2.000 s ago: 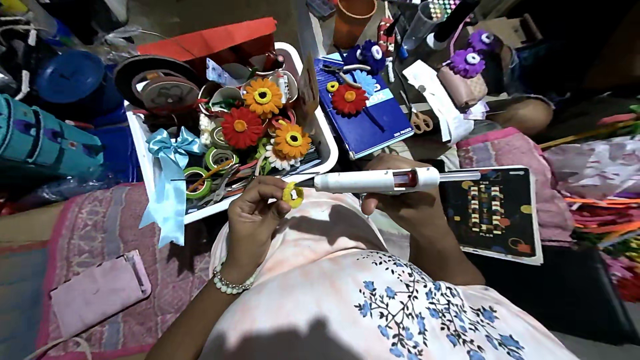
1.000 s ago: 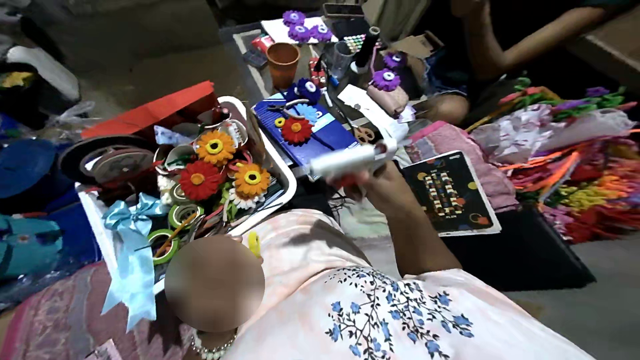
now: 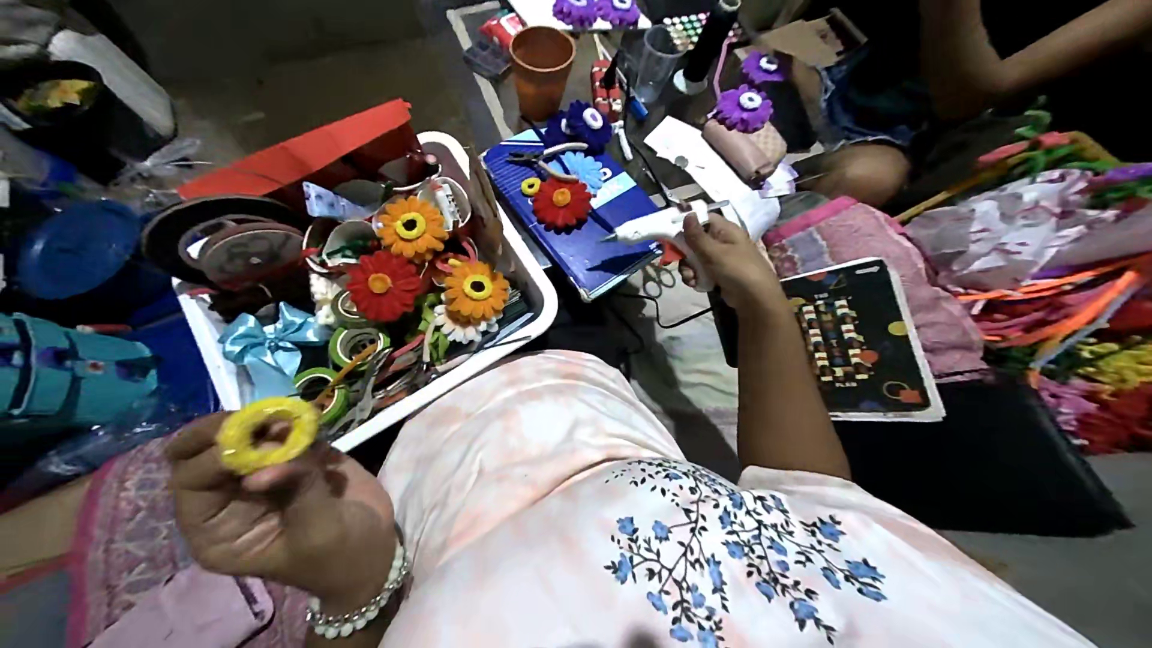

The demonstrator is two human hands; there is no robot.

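Note:
My left hand [image 3: 279, 513], with a beaded bracelet at the wrist, holds a small yellow ring [image 3: 268, 436] between thumb and fingers at the lower left. My right hand [image 3: 724, 256] grips the handle of a white hot glue gun [image 3: 661, 223], its nozzle pointing left over a blue box or book [image 3: 576, 216]. On that blue item lie a red craft flower [image 3: 562, 203], a light blue one, a dark blue one and pliers. Between my hands, a white basket [image 3: 540, 310] holds orange flowers [image 3: 412, 227], a red flower, green tape rolls and a light blue bow [image 3: 273, 342].
A brown cup [image 3: 541, 72], a clear cup and purple flowers [image 3: 743, 109] stand or lie at the back. Scissors [image 3: 650, 281] lie below the glue gun. A black patterned notebook [image 3: 864, 342] is right of my forearm. Another person's arm [image 3: 1035, 67] and knee show at upper right.
My hands have moved apart: two seconds ago the glue gun's nozzle was beside the yellow ring. The glue gun has moved away toward the blue item. The view has shifted.

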